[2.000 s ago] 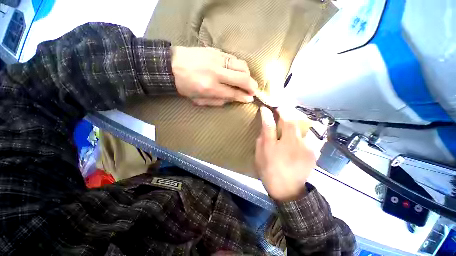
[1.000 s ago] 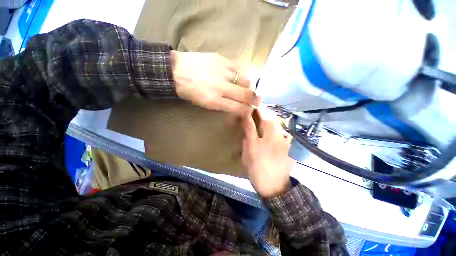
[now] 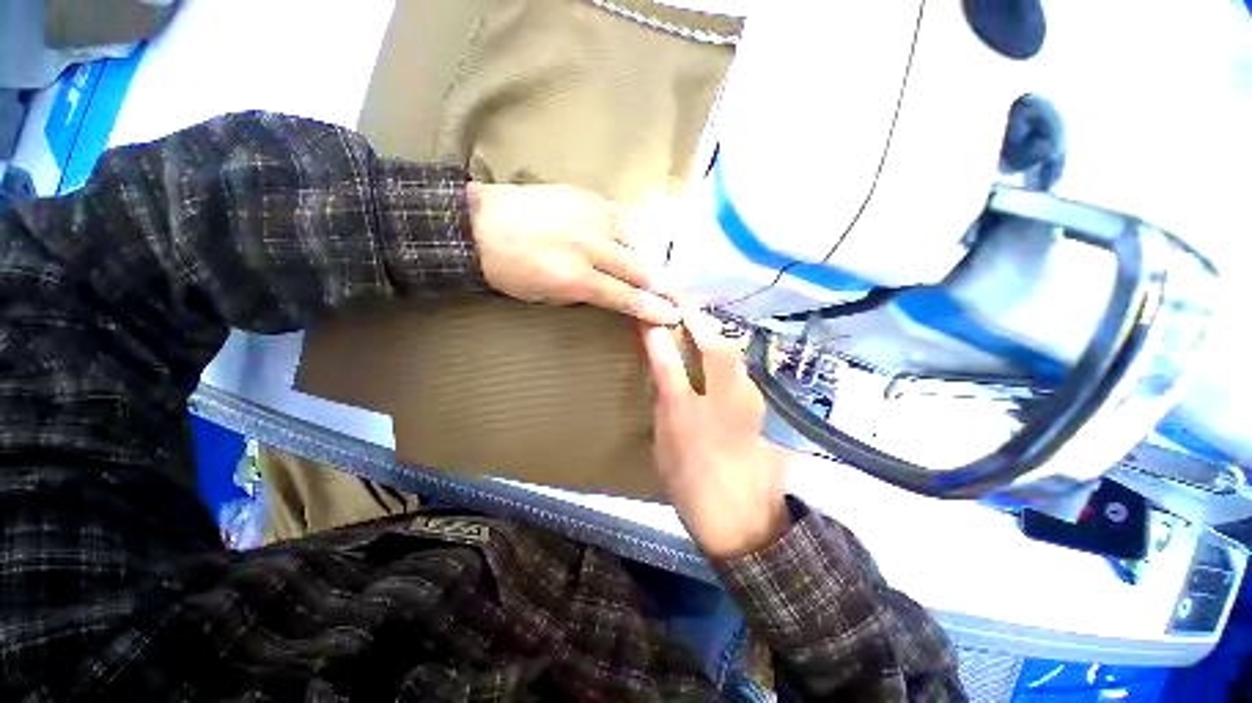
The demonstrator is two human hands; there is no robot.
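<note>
A khaki garment panel [image 3: 522, 392] lies on the white machine table, under and around both hands. My left hand [image 3: 563, 247] rests on it, with its fingertips pinching the cloth edge beside the needle area. My right hand [image 3: 714, 440] meets it from the front, with thumb and fingers on the same edge. The white and blue sewing machine head [image 3: 824, 137] stands right of the hands. Glare and my fingers hide the needle and presser foot.
A dark curved bar [image 3: 947, 481] arcs off the machine head. A black smartphone [image 3: 1092, 529] lies at the right of the table. The table's front edge [image 3: 549, 511] has a grey strip. Khaki work pieces [image 3: 323, 497] hang below it.
The view has shifted, so the machine head shows larger and more of its curved bar is visible. Both hands keep at the cloth edge near the needle area. A pale braided-looking line now shows on the upper cloth.
</note>
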